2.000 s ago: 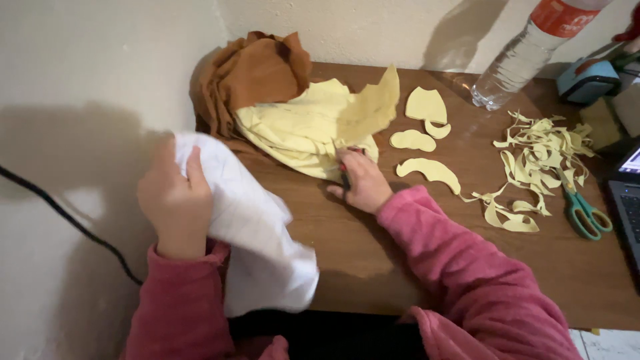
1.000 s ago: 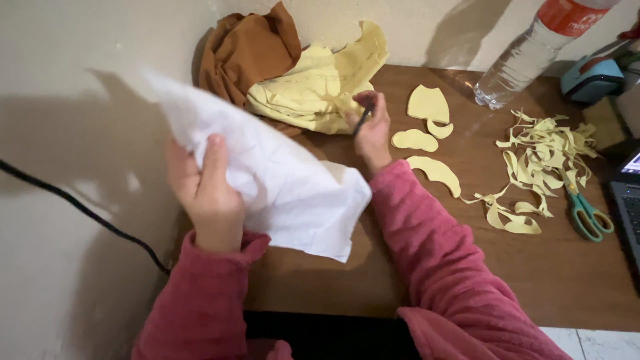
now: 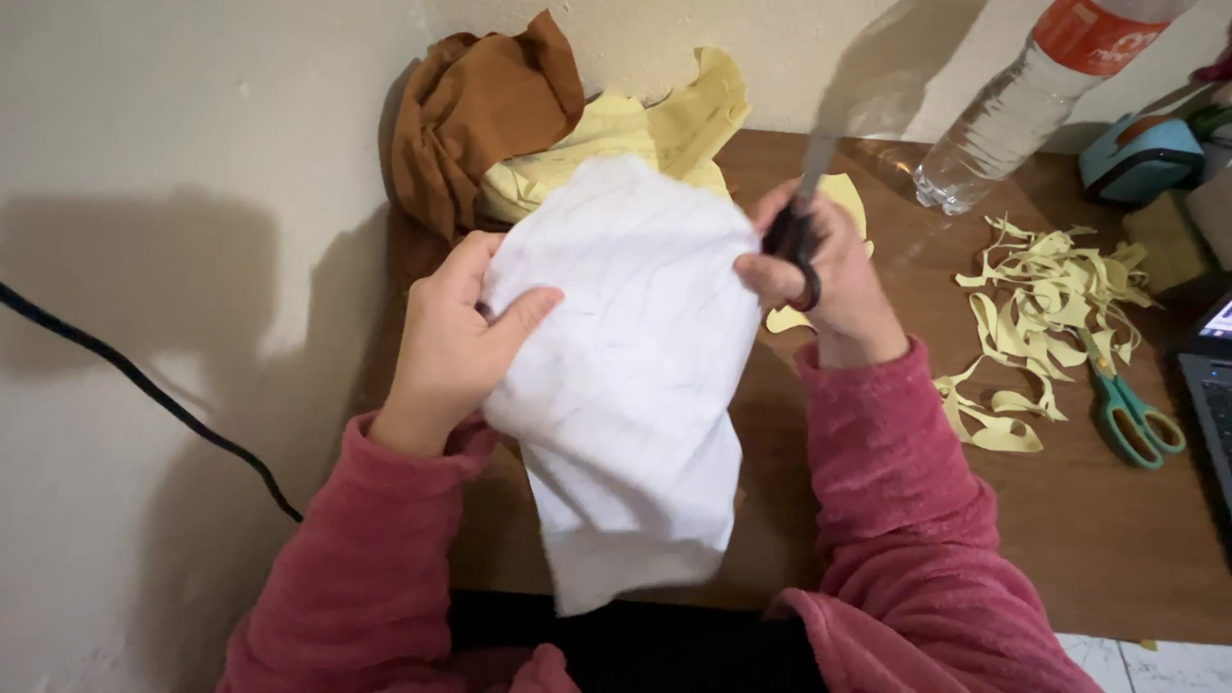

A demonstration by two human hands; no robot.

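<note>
A white cloth [image 3: 626,366] with faint drawn lines hangs between my hands above the wooden table. My left hand [image 3: 462,337] grips its left edge between thumb and fingers. At its upper right edge, my right hand [image 3: 818,260] pinches the cloth and also holds dark-handled scissors [image 3: 794,236], their blades pointing up and blurred. Behind the cloth lie a crumpled yellow fabric [image 3: 674,125] and a bundled brown fabric [image 3: 491,106]. Cut yellow fabric pieces [image 3: 845,200] are partly hidden behind my right hand.
Right of my right arm lie yellow fabric scraps [image 3: 1039,298] and green-handled scissors [image 3: 1131,419]. A plastic bottle [image 3: 1001,115] stands near the wall, with a light-blue object [image 3: 1141,159] beyond it. A laptop [image 3: 1213,395] sits at the right edge. A black cable [image 3: 144,375] runs along the left wall.
The white cloth, held only by my left hand before, is now spread between both hands. My right hand has left the yellow fabric and come to the cloth with the dark-handled scissors.
</note>
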